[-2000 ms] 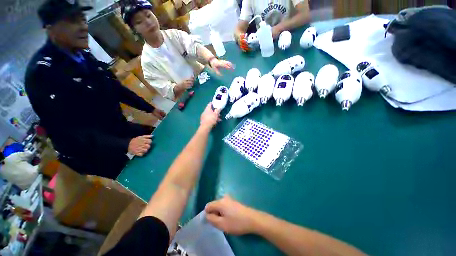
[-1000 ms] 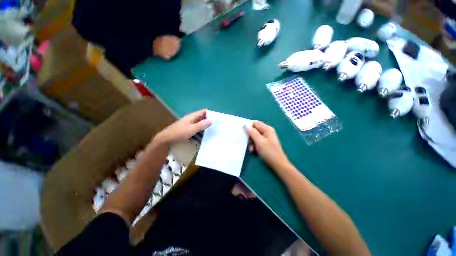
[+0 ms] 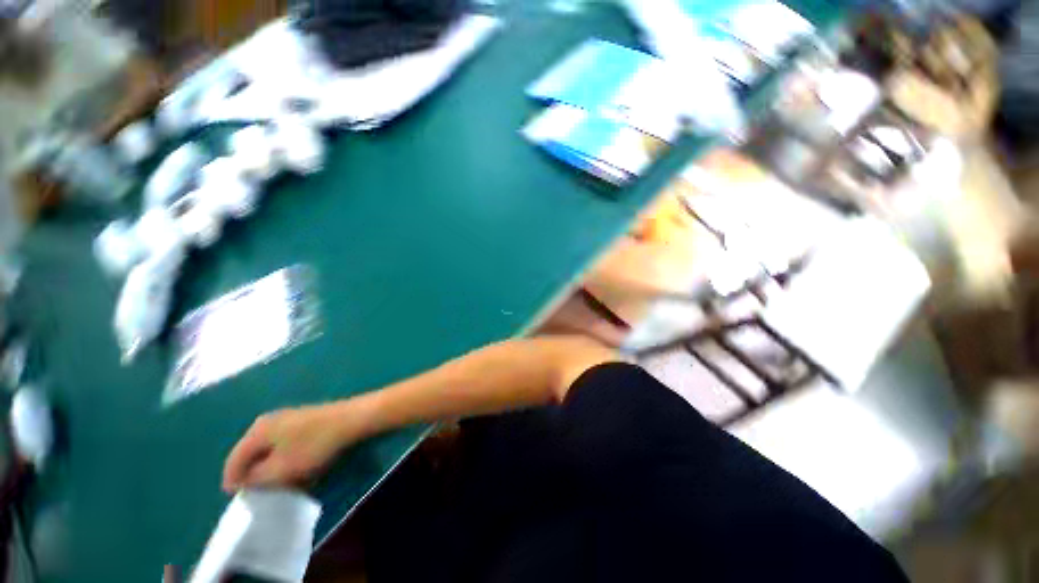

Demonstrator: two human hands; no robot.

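The view is blurred. My right hand (image 3: pixel 279 450) is at the lower left over the green table and pinches the top corner of a small white sheet (image 3: pixel 271 530). The sheet runs off the bottom edge. Only what looks like a fingertip of my left hand (image 3: pixel 171 573) shows at the bottom edge, so its grip cannot be told. The dot sticker sheet (image 3: pixel 237 330) lies on the table beyond my right hand, its dots smeared. White bulb units (image 3: pixel 211 194) lie in a cluster at the upper left, and one lies apart at the left edge (image 3: pixel 31 424).
The green table (image 3: pixel 410 228) has its near edge running diagonally up to the right. Blue and white flat stacks (image 3: pixel 598 108) lie at its far end. White sheets with a dark cloth (image 3: pixel 382 29) lie at the top. A stool or rack with dark bars (image 3: pixel 741 364) stands beyond the edge.
The view has swung right, bringing the blue and white stacks in and taking the carton out. The white sheet has shifted to the bottom edge, and my left hand is almost out of view.
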